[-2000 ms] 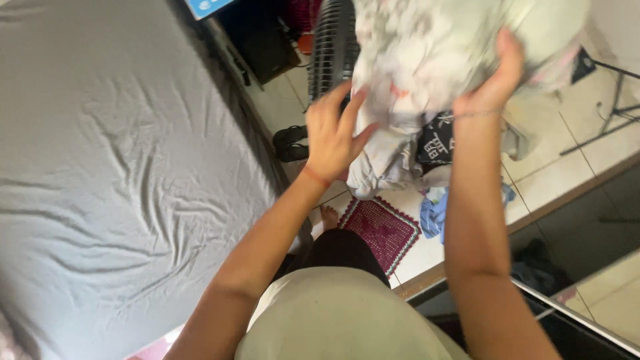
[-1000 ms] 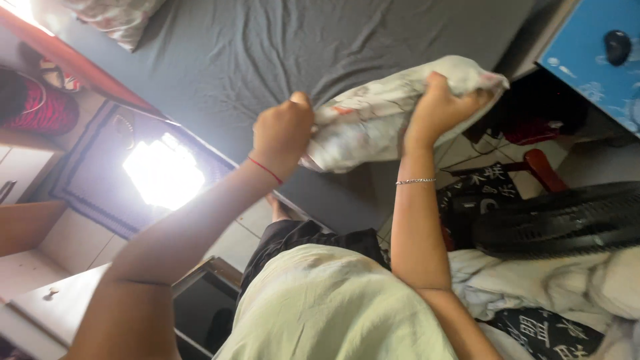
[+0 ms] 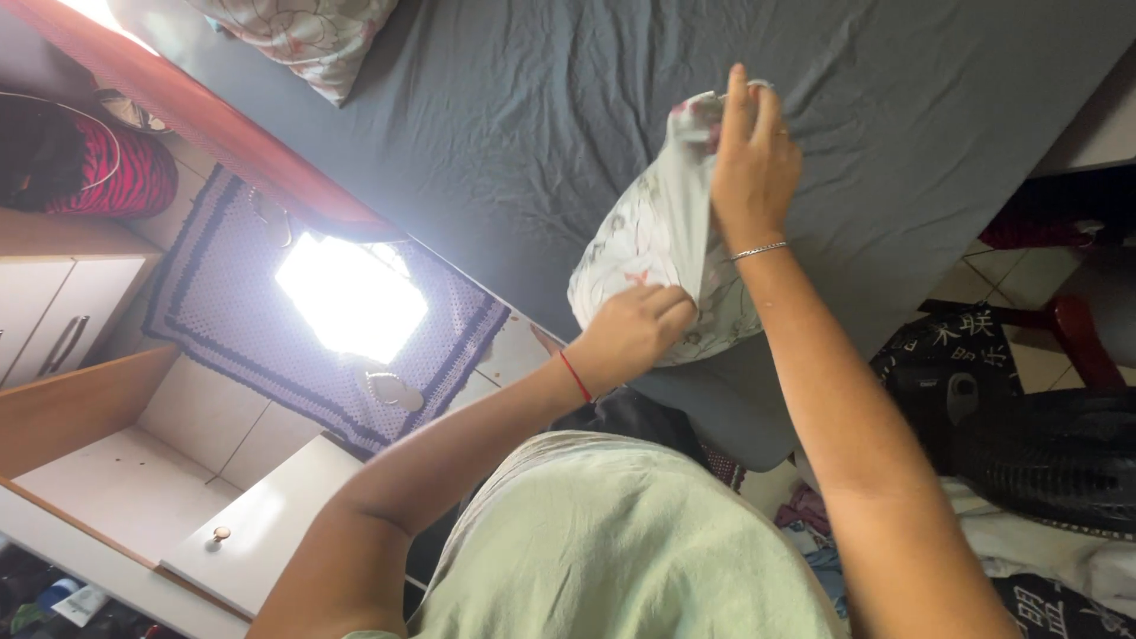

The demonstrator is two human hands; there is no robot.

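Note:
A pillow in a white printed pillowcase (image 3: 621, 240) is held over the near side of a bed with a grey fitted sheet (image 3: 497, 115). My left hand (image 3: 635, 328), a red string at its wrist, is closed on the near edge of the pillowcase. Farther up, my right hand (image 3: 759, 155), with a chain bracelet at its wrist, lies against the case near its upper end; its index finger points up, and its palm side is hidden. A second pillow in a similar print (image 3: 302, 35) rests on the bed at the top left.
At the left, a crocheted rug (image 3: 231, 293) carries sandals and a patch of glaring light. An open drawer (image 3: 124, 488) and white cabinet fronts (image 3: 53, 311) stand nearby. On the right are a black fan (image 3: 1056, 453), a red chair part (image 3: 1083, 342) and piled cloth (image 3: 1029, 541).
The view has swung from the floor beside the bed to the bed. Since one second ago, the held pillow has turned from lying crosswise to more upright, my right hand now higher than my left.

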